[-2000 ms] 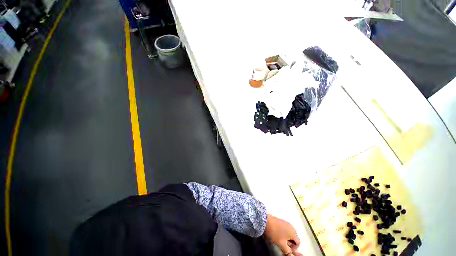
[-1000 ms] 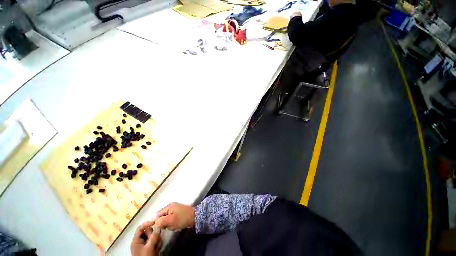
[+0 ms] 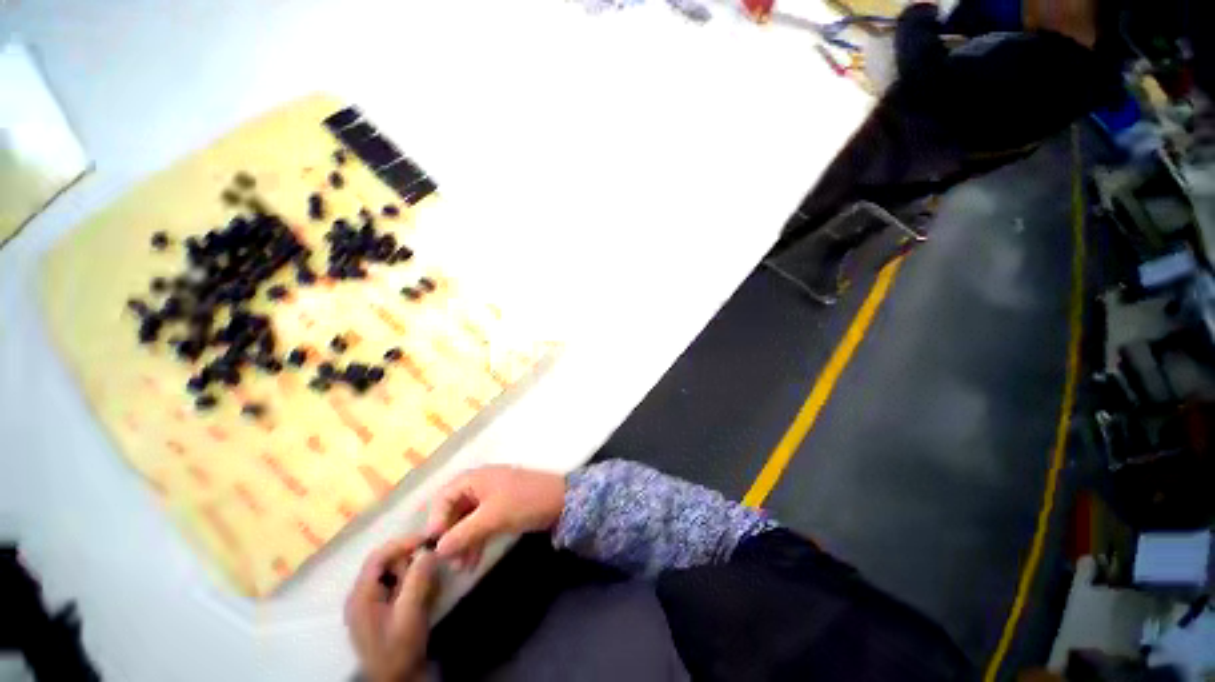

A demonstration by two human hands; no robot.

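My left hand point(image 3: 389, 606) and my right hand point(image 3: 500, 513) meet fingertip to fingertip just off the near edge of the work board. A tiny dark piece, seemingly a small black loop point(image 3: 430, 544), shows between their fingertips; the fingers hide most of it. The tan work board point(image 3: 320, 466) with orange-red lettering lies beyond my hands. Many small black loops point(image 3: 240, 260) are scattered in a pile on it. Several flat black strips point(image 3: 383, 156) lie side by side in a row at the board's far right corner.
A second yellowish board point(image 3: 33, 160) is at the left edge. A dark heap point(image 3: 40, 620) is cut off at the lower left. A person in dark clothing point(image 3: 993, 100) is at the table's far right, by a metal frame. A yellow floor line point(image 3: 826, 386) runs along the aisle.
The view has swung from the left side of the table to the right, then come closer to the board. Both hands stay together, fingertips meeting. The scattered loops look unmoved.
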